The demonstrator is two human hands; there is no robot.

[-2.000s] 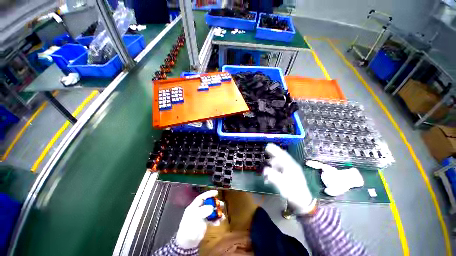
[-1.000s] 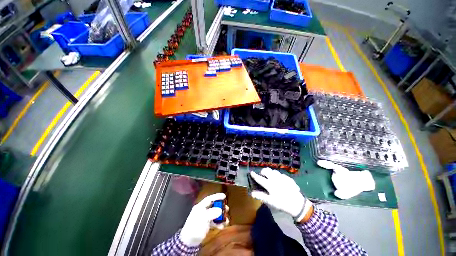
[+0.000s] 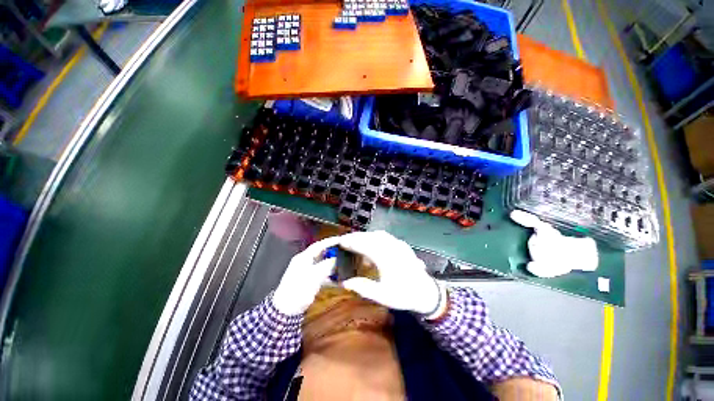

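Observation:
My left hand (image 3: 304,276), in a white glove, holds a small unit with a blue part (image 3: 333,265) over my lap. My right hand (image 3: 391,274), also gloved, is curved around a dark piece (image 3: 345,263) close beside the blue part. The two hands meet in front of me, below the bench edge. The fingers hide most of the unit, and I cannot tell whether the two pieces touch. Rows of black units with orange lower edges (image 3: 337,174) stand along the bench above my hands.
An orange board (image 3: 337,66) with blue-and-white parts (image 3: 275,35) lies raised at the back. A blue bin (image 3: 446,149) holds black plastic pieces. Clear trays (image 3: 583,168) and a spare white glove (image 3: 557,249) lie at the right. A green conveyor (image 3: 117,204) runs along the left.
My right hand first reached to the units, then came back holding a dark piece and moved left to my left hand. The view has tilted down, so the bench sits higher.

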